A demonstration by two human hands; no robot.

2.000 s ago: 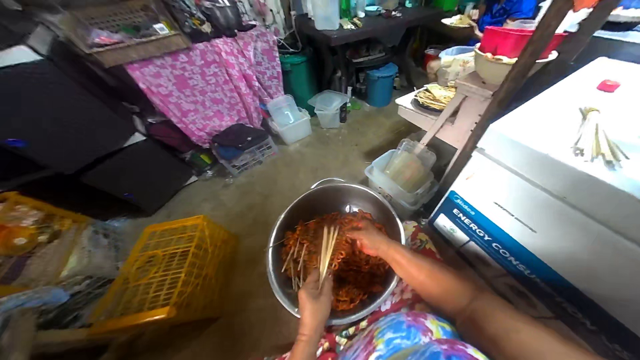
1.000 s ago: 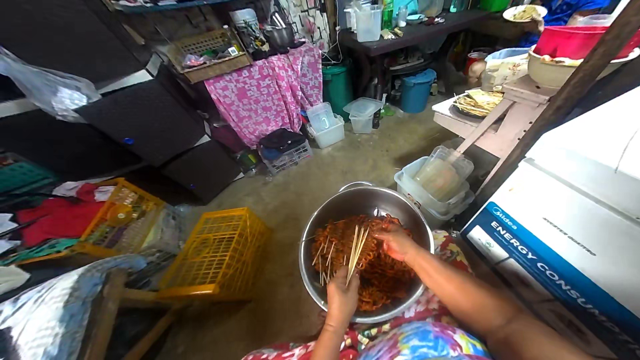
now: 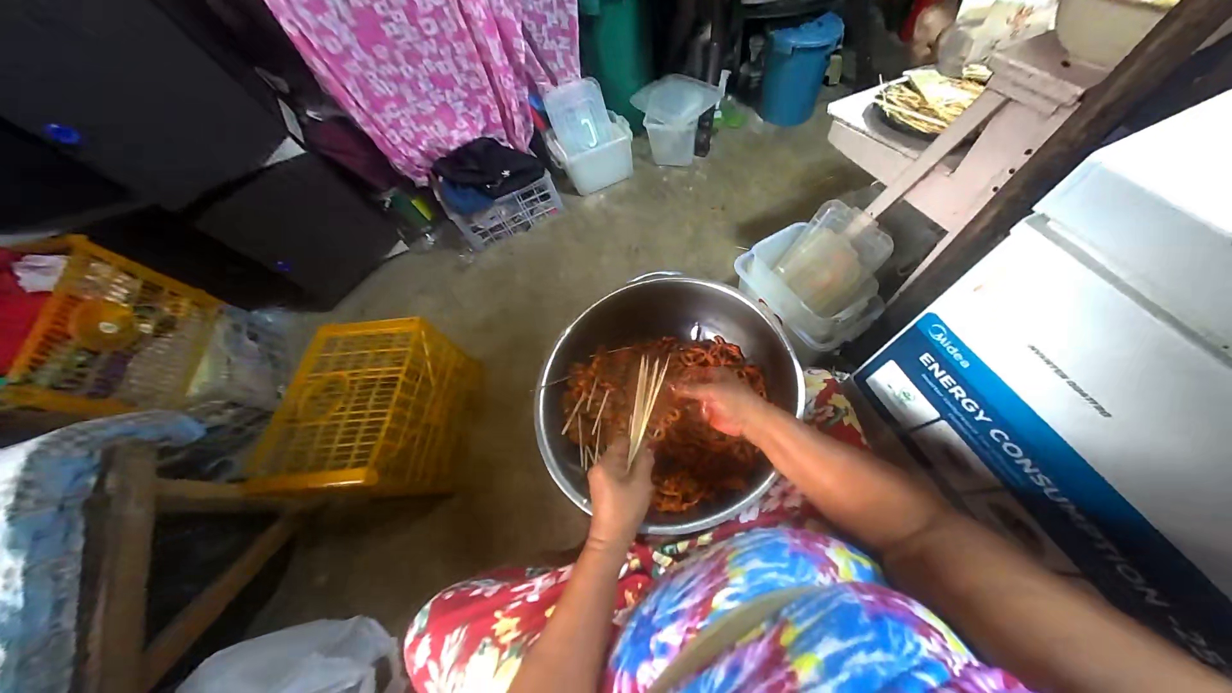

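A round steel bowl [image 3: 705, 300] rests at my lap, partly filled with strips of red-brown marinated food [image 3: 695, 472], whose exact kind I cannot tell. My left hand [image 3: 619, 481] is closed around a bundle of thin wooden skewers [image 3: 645, 399] that point up and away over the food. Several other skewers [image 3: 589, 423] lie in the food at the bowl's left side. My right hand [image 3: 722, 399] reaches in from the right, its fingers among the strips; whether they grip any is hidden.
A yellow plastic crate [image 3: 371, 404] stands left of the bowl. Stacked clear plastic tubs [image 3: 808, 279] are just beyond its right rim. A large printed carton [image 3: 1049, 443] borders my right arm. A wooden trestle [image 3: 130, 558] is at the lower left.
The view has shifted. My left hand still holds the skewer bundle, and my right hand remains in the food at the right of the bowl.
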